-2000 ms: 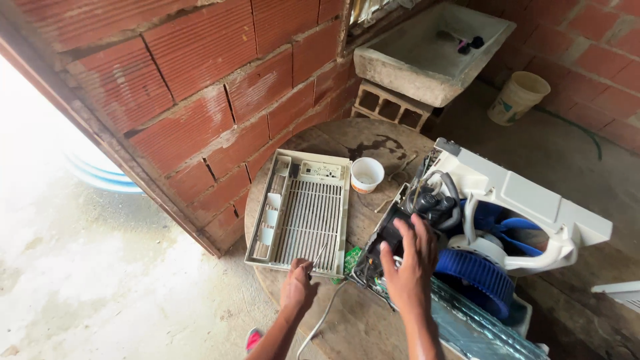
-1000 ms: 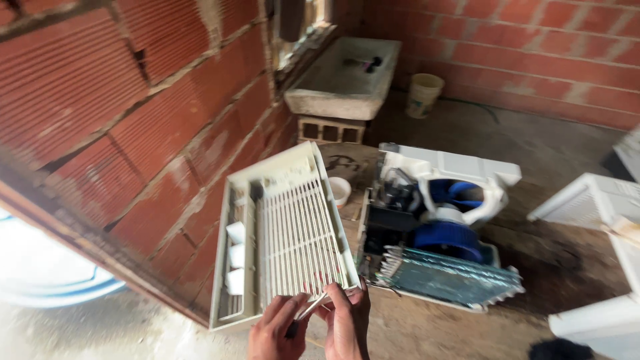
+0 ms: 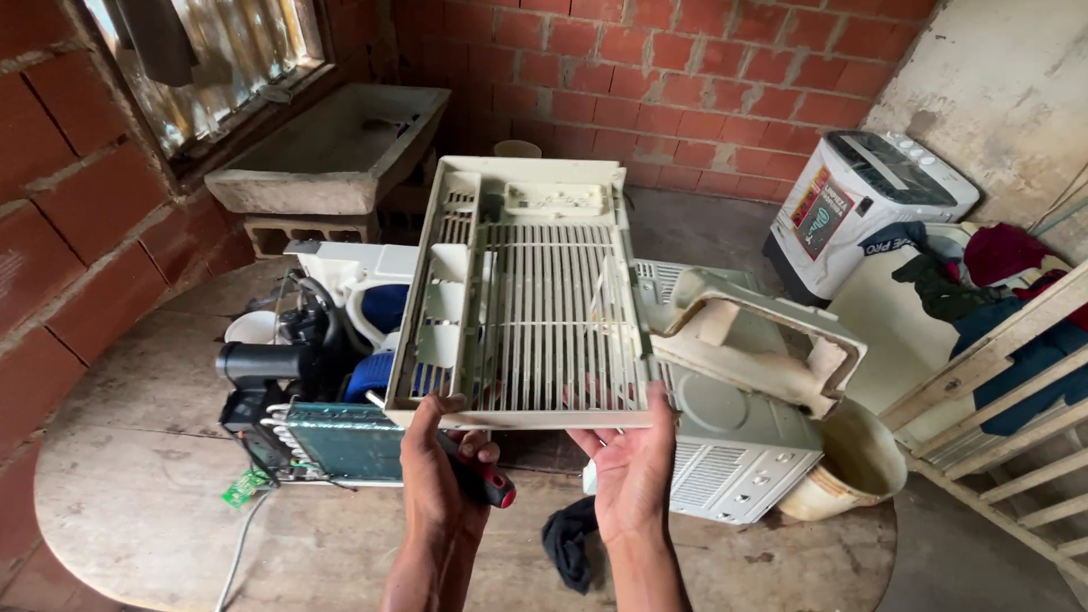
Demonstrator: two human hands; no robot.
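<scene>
Both my hands hold up the cream plastic front grille of an air conditioner [image 3: 552, 323] by its near edge. My left hand [image 3: 442, 476] grips the near left corner and also has a screwdriver with a black and red handle [image 3: 486, 484] in it. My right hand [image 3: 633, 467] supports the near right corner, thumb on the rim. Behind the grille at left, the opened air conditioner unit shows its green-blue finned coil [image 3: 344, 442], a black cylindrical part [image 3: 263, 361] and a blue fan [image 3: 370, 374]. A metal casing [image 3: 731, 450] and a cream plastic housing part [image 3: 756, 340] are at right.
These things stand on an oval wooden table [image 3: 127, 493], with a black cloth [image 3: 571, 544] near its front and a white tub [image 3: 252, 327] at left. Beyond are a concrete sink [image 3: 289, 191], a bucket [image 3: 850, 459], a washing machine [image 3: 867, 204] and a wooden railing [image 3: 1011, 425].
The grille lay on the table with both hands open near it; it is now lifted and held in front of the unit. The view has swung to the right, bringing the casing and washing machine into sight.
</scene>
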